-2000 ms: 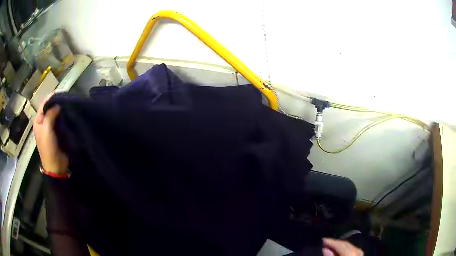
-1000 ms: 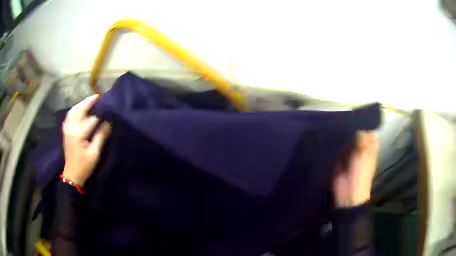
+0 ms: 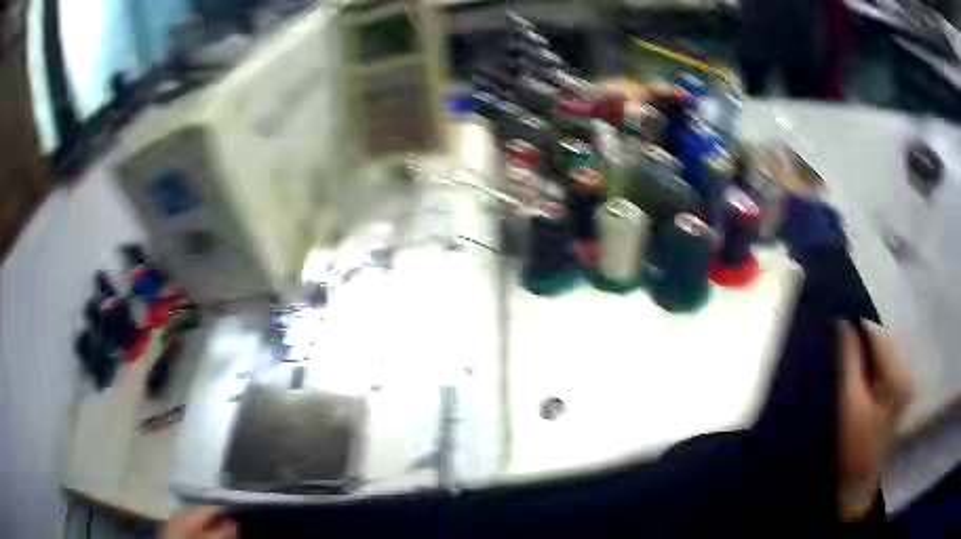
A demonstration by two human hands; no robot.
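A dark navy garment (image 3: 590, 495) stretches along the bottom of the view and rises at the right. My left hand (image 3: 200, 523) is at the bottom edge, mostly cut off, holding the garment's left end. My right hand (image 3: 873, 416) grips the garment at the right. The cloth is in front of the machine's raised white bed (image 3: 422, 347). The off-white machine head (image 3: 195, 216) with a blue logo stands at the upper left, and the bed plate (image 3: 295, 440) lies below it. The view is blurred.
Several thread cones (image 3: 622, 244) with green or red bases stand behind the bed to the right. More cones (image 3: 102, 337) stand left of the machine. A beige control panel (image 3: 392, 90) is behind the head. A round dark knob-like thing (image 3: 924, 163) is at the far right.
The view has swung from the yellow rail and wall to the sewing machine. The garment has moved with both hands; it now spans the bottom edge, its right part raised.
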